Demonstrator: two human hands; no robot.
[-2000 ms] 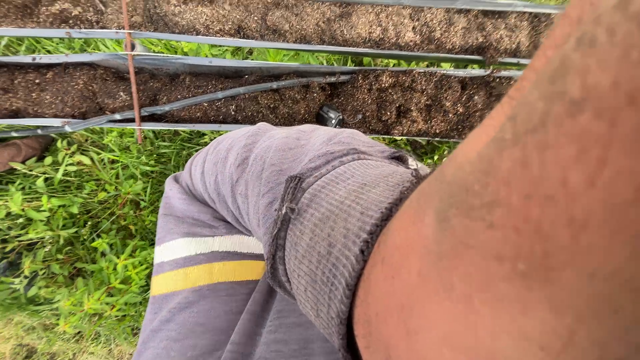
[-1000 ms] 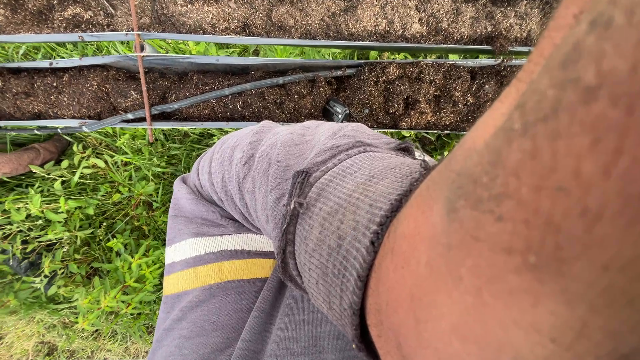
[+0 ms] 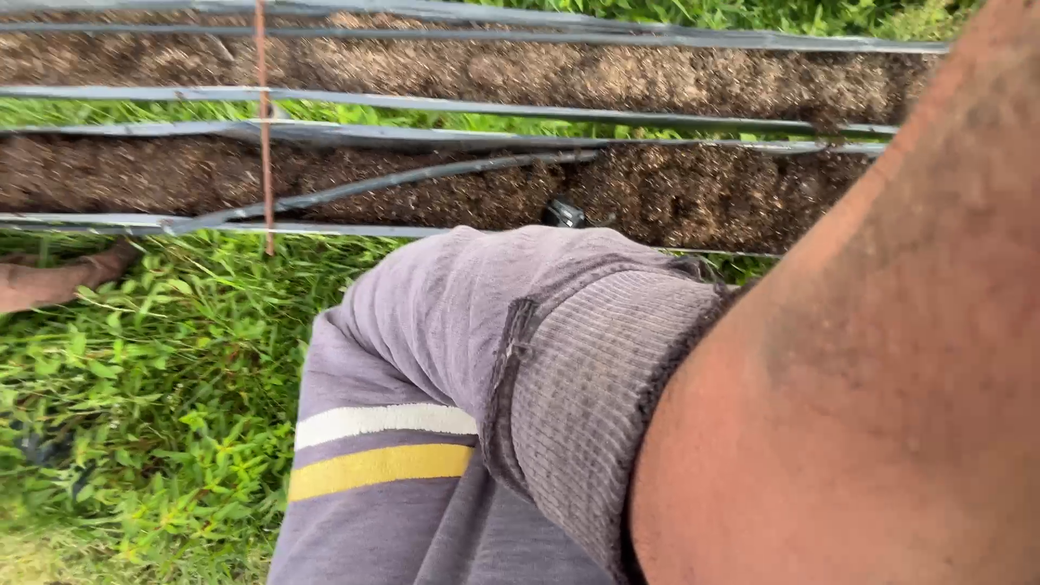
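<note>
Neither my left hand nor my right hand shows. A bare forearm [image 3: 877, 366] with dirt on its skin fills the right side, very near the camera, and its hand is out of frame. It comes out of the ribbed cuff [image 3: 585, 390] of a greyish purple sleeve. The garment [image 3: 390, 536] carries a white stripe and a yellow stripe. Beyond the sleeve, a small black plastic object [image 3: 564, 214] lies on dark soil [image 3: 691, 195] in the nearer trough. A thin grey hose [image 3: 422, 173] runs slantwise over that soil.
Two long soil-filled troughs with grey sheet edges [image 3: 520, 107] cross the upper view, grass between them. A rusty metal rod [image 3: 265, 122] lies across them at the left. Green weeds [image 3: 187, 349] grow below. At the left edge a bare foot [image 3: 57, 280] rests in the grass.
The view has shifted, so the troughs sit lower and more of the bare foot shows at the left. The sleeve and forearm keep nearly the same pose.
</note>
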